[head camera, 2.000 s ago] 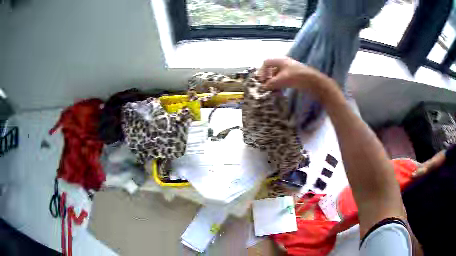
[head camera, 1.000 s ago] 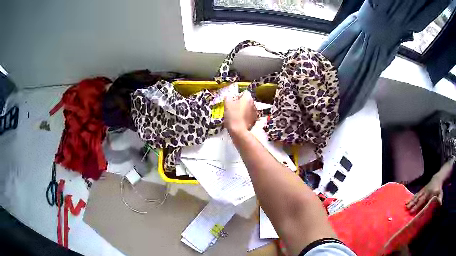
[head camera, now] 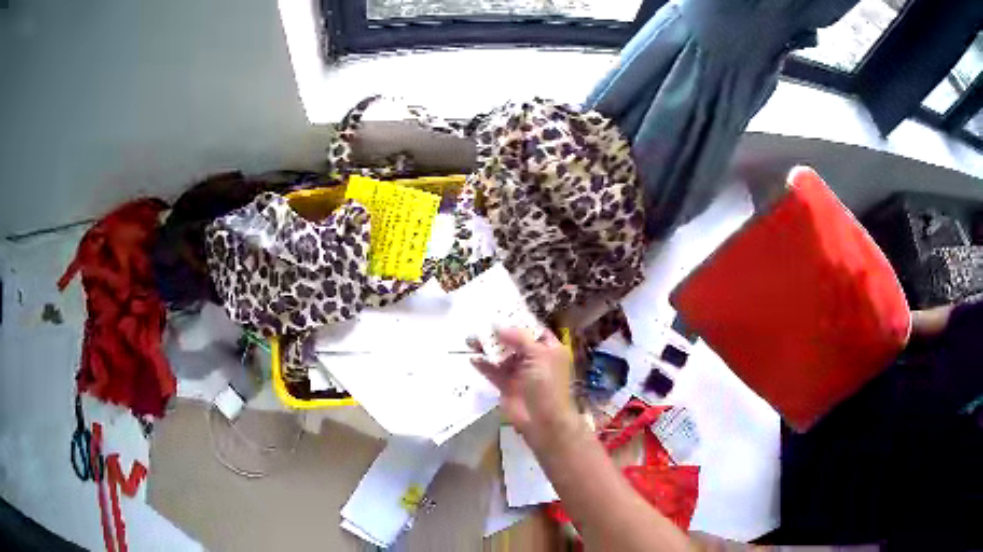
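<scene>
My right hand point(head camera: 530, 383) reaches in from the bottom and pinches the lower edge of a small white paper point(head camera: 498, 307) above larger white sheets point(head camera: 415, 361). These sheets lie over a yellow basket point(head camera: 282, 372). A yellow printed card point(head camera: 393, 226) lies at the basket's back, between a crumpled leopard-print piece point(head camera: 291, 264) on the left and a larger leopard-print bag point(head camera: 561, 194) with a long strap on the right. My left hand is not in view.
Another person in black at the right holds up a red-orange panel point(head camera: 798, 302). Red fabric point(head camera: 119, 313) and scissors point(head camera: 81, 447) lie at the left. Folded papers with a yellow clip point(head camera: 390, 491) lie in front. Red scraps point(head camera: 658, 491) and dark swatches lie right. A grey-blue curtain point(head camera: 701, 108) hangs behind.
My right hand has gone from the leopard-print bag to the basket's back, then down to the papers. The yellow card now shows flat. The other person has raised the red-orange panel.
</scene>
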